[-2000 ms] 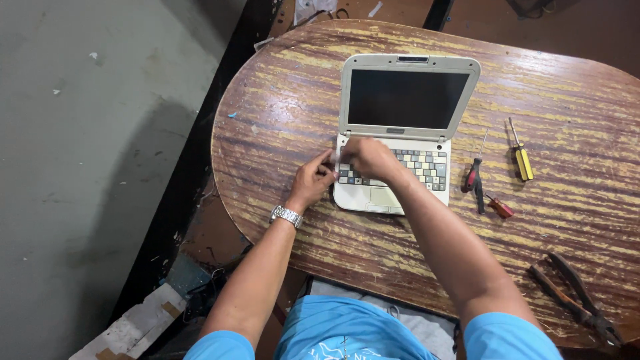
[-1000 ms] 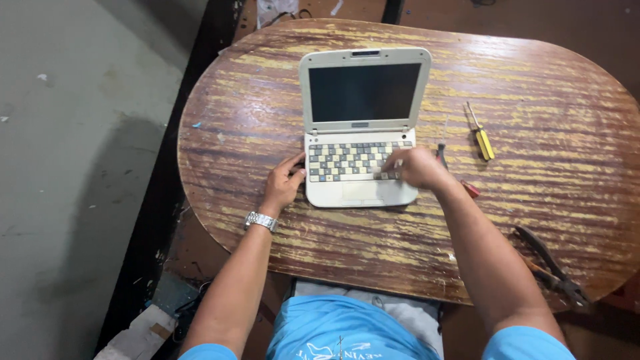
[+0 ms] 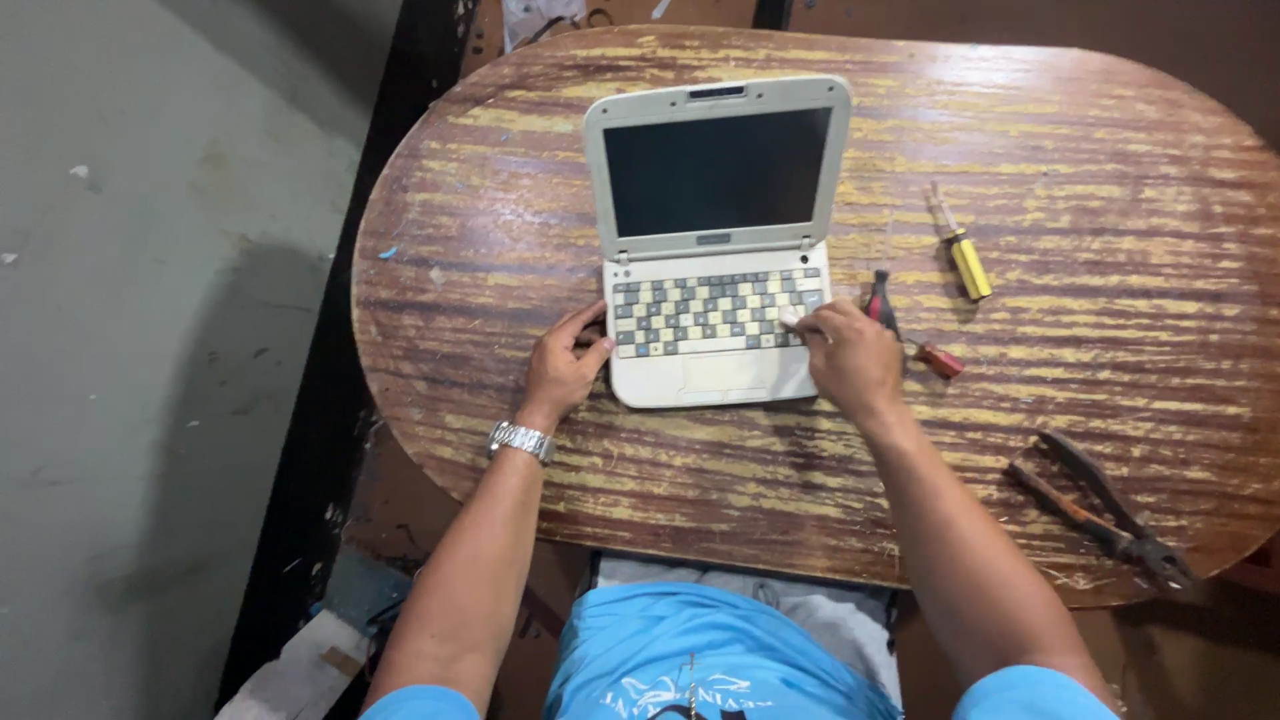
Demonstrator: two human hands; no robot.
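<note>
A small white laptop (image 3: 650,378) stands open on the wooden table, its screen dark and its keyboard a mix of grey and cream keys. My left hand (image 3: 565,365) grips the laptop's left edge between thumb and fingers. Over the right part of the keyboard is my right hand (image 3: 855,360), pinching a small white piece (image 3: 791,316), perhaps cloth or tissue, against the keys. Just right of that hand lie a red-and-black handled screwdriver (image 3: 880,300) and a red-handled tool (image 3: 940,360), both partly hidden.
The oval table (image 3: 480,240) has a worn, striped top. A yellow-handled screwdriver (image 3: 968,265) lies to the laptop's right. Large pliers (image 3: 1110,500) with open handles rest near the table's front right edge. A blue scrap (image 3: 388,253) is at the left.
My right hand has moved from the left part of the keyboard to its right part. My left hand has stayed at the laptop's left edge. The view has shifted.
</note>
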